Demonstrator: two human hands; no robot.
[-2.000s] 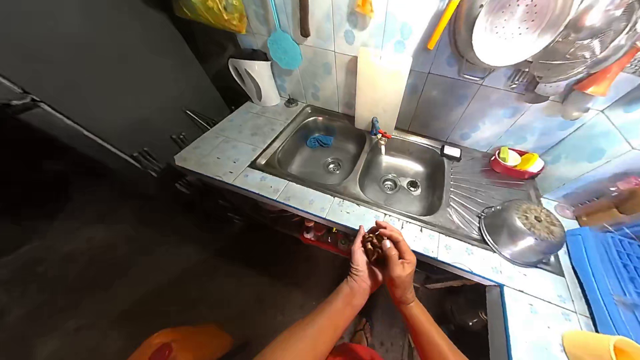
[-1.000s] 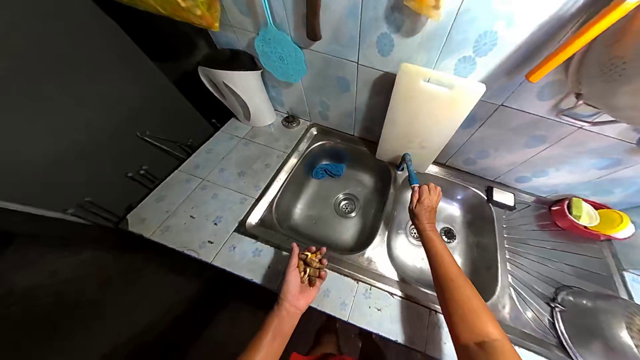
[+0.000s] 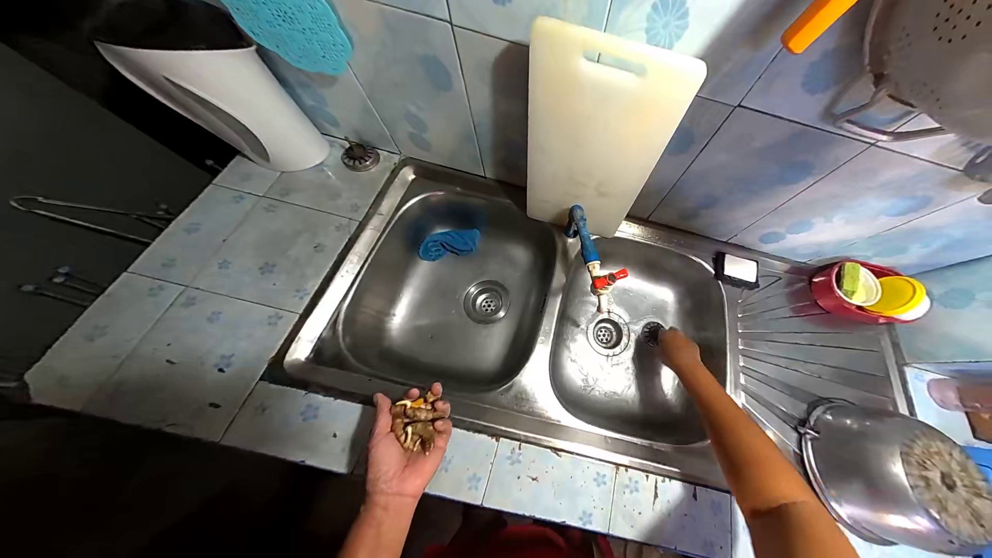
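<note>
Palm up, my left hand (image 3: 407, 457) holds several small brown knobbly root pieces (image 3: 416, 422), which look like ginger or turmeric, above the front edge of the counter. My right hand (image 3: 680, 349) reaches into the right basin (image 3: 620, 403) of the steel double sink, its fingers on the dark sink strainer (image 3: 652, 333), right of the drain (image 3: 607, 334). A tap with a blue pipe and red handle (image 3: 610, 280) stands over that basin. In the left basin (image 3: 434, 341) lies a crumpled blue cloth (image 3: 449, 244).
A white cutting board (image 3: 604, 124) leans on the wall behind the tap. A white pitcher (image 3: 225, 101) and another strainer (image 3: 360, 156) stand at the left. On the drainboard are a black-and-white sponge (image 3: 738, 270), a red basin (image 3: 829, 291) and an upturned metal pot (image 3: 883, 465).
My right hand has moved from the tap down to the strainer in the right basin. The root pieces, earlier between both hands, are in my left hand alone. The view has moved closer to the sink.
</note>
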